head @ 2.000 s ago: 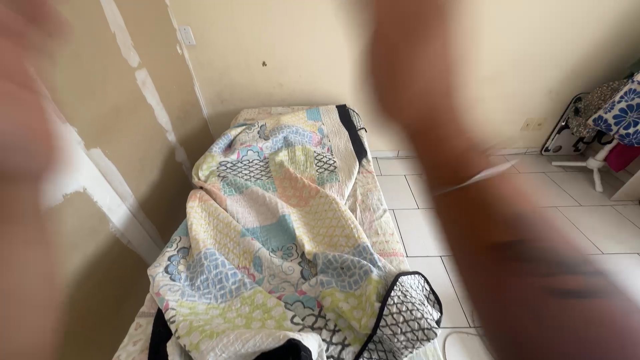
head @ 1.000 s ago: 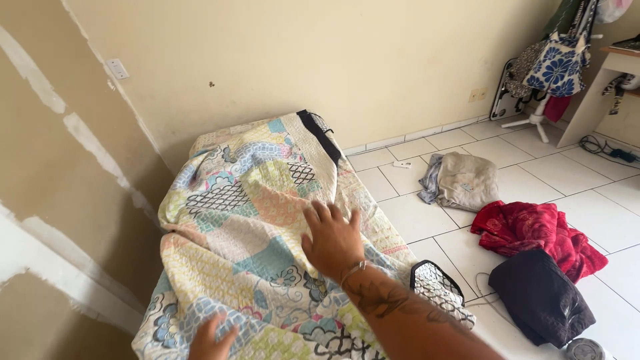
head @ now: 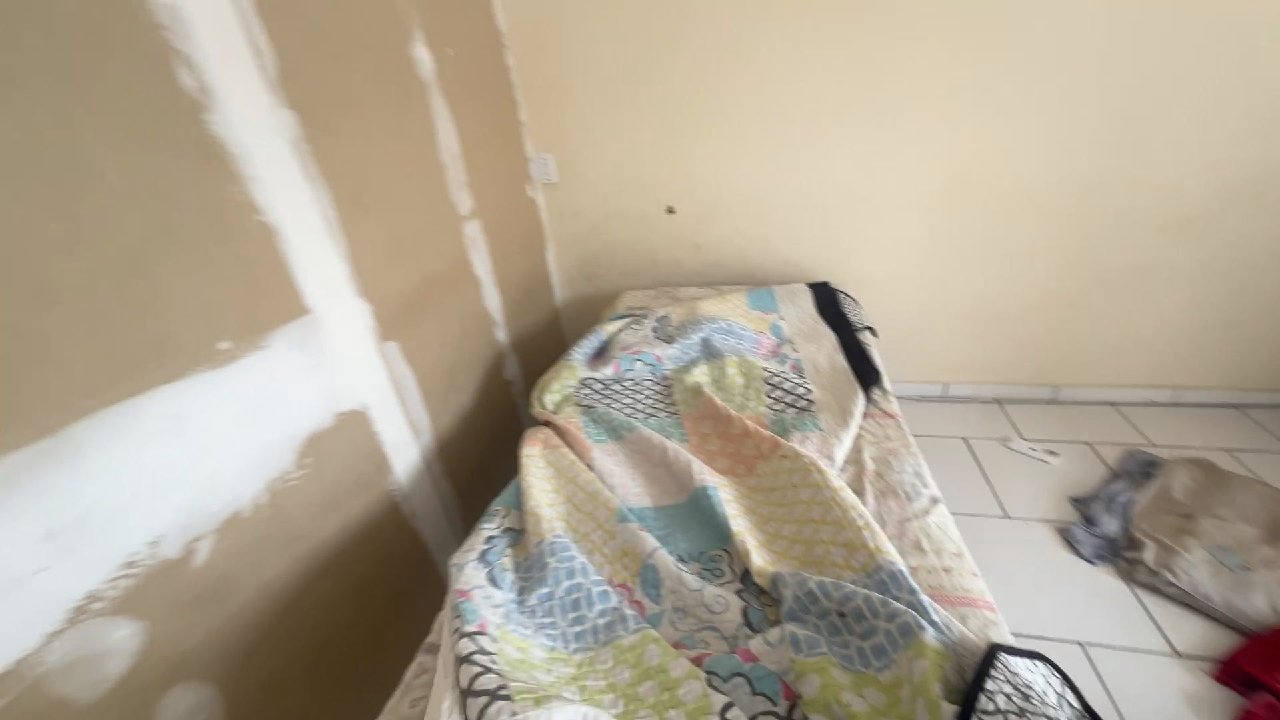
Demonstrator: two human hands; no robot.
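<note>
Neither of my hands is in view. A patchwork quilt [head: 700, 500] in blue, yellow, green and peach lies rumpled over a low bed or mattress. Its black-edged strip [head: 845, 340] hangs at the far right corner. A folded-over corner with black trim and a black-and-white pattern [head: 1028, 688] shows at the lower right. Beneath the quilt, a pale printed sheet [head: 925, 520] shows along the right side.
A brown wall with white filler patches [head: 330, 270] borders the left side, and a cream wall [head: 900, 180] stands behind. On the tiled floor [head: 1050, 560] at right lie beige cloth [head: 1205, 535], red cloth [head: 1255, 672] and a small white item [head: 1032, 451].
Both hands, over the quilt one second ago, have left the view. The view has turned left, so the dark cloth and the hanging bags no longer show.
</note>
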